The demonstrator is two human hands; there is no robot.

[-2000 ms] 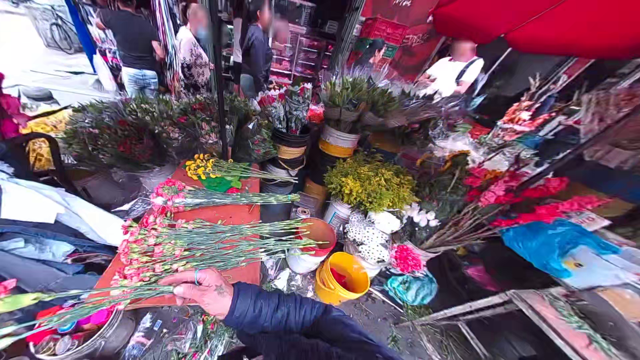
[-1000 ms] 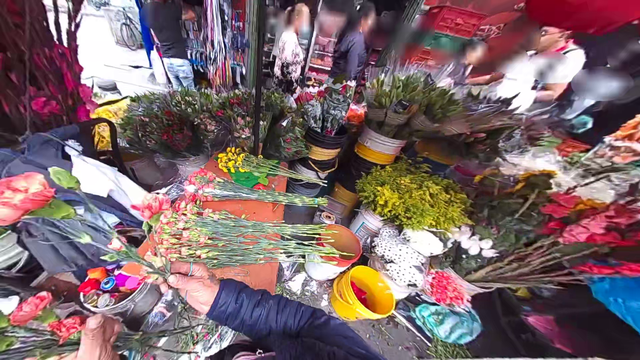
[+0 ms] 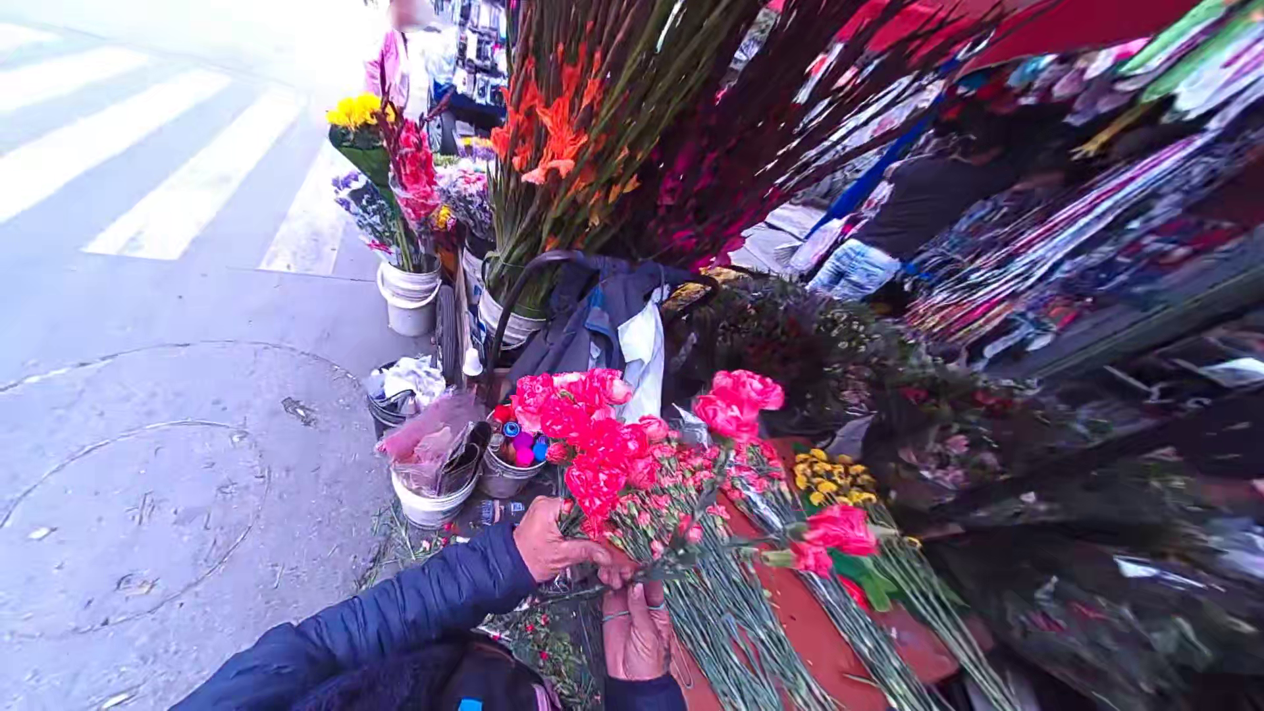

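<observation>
My left hand is closed around the stems of a bunch of pink carnations, whose blooms spread above it. Just below and to the right, my right hand pinches stems of the same bunch, a greenish band or tie across its fingers. Smaller pink carnations with long green stems lie on the reddish-brown tabletop beside and behind my hands. Yellow flowers lie farther right on it, with a pink carnation bloom in front of them.
A bucket of colourful bottles or caps stands left of the blooms, beside a white bucket with pink wrapping. Behind are a dark jacket, tall orange flowers and a white flower bucket. Dark foliage bunches fill the right. A person is beyond.
The view has swung far left, toward the street. My left hand, at the lower left edge one second ago, and my right hand are now together at the carnation stems.
</observation>
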